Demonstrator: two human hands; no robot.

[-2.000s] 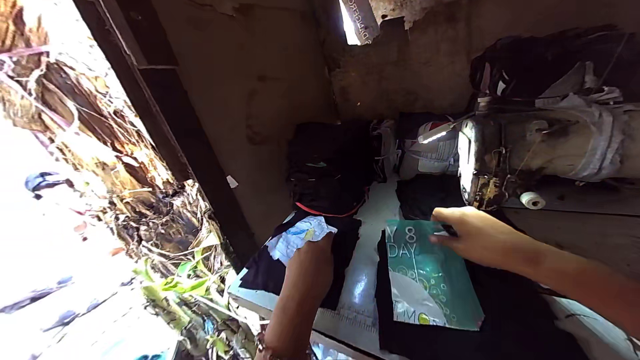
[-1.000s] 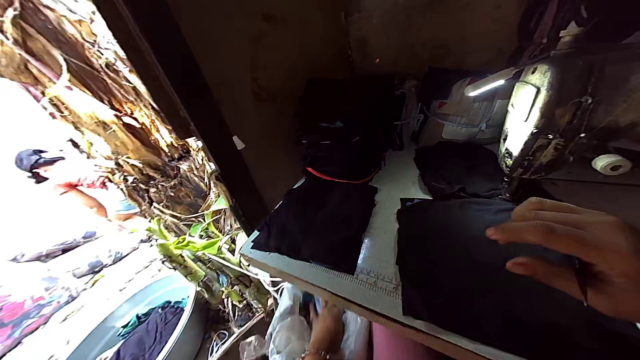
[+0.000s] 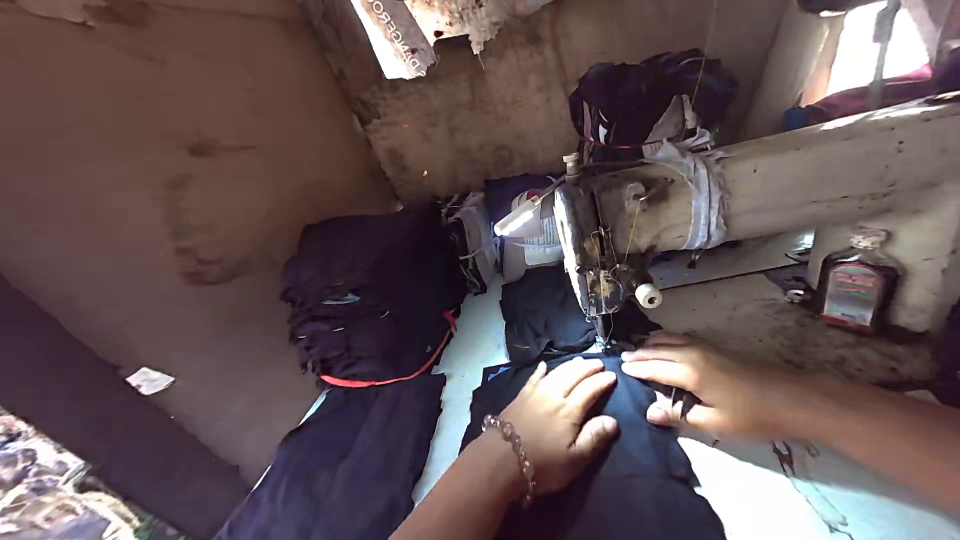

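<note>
Dark fabric [image 3: 630, 480] lies on the pale work surface, its far edge at the needle area of an old sewing machine [image 3: 592, 247]. My left hand [image 3: 559, 420], with a beaded bracelet at the wrist, rests on this fabric with fingers spread, left of the needle. Just right of the needle, my right hand [image 3: 694, 382] presses the same fabric; something dark and thin is by its fingers, too unclear to name. Behind the needle more dark cloth [image 3: 544, 315] lies bunched. A separate dark fabric piece [image 3: 352, 465] is at the left.
A tall stack of dark cloth [image 3: 375, 285] with a red strip stands at left against the wall. A lit lamp [image 3: 517, 217] is beside the machine head. A dark glass bottle [image 3: 857, 285] and small scissors [image 3: 787, 457] are at right. Another dark bundle [image 3: 649, 101] sits behind the machine.
The green printed sheet seen on the fabric two seconds ago is out of view. My left hand has come up from below the table edge onto the fabric. My right hand now lies beside the needle.
</note>
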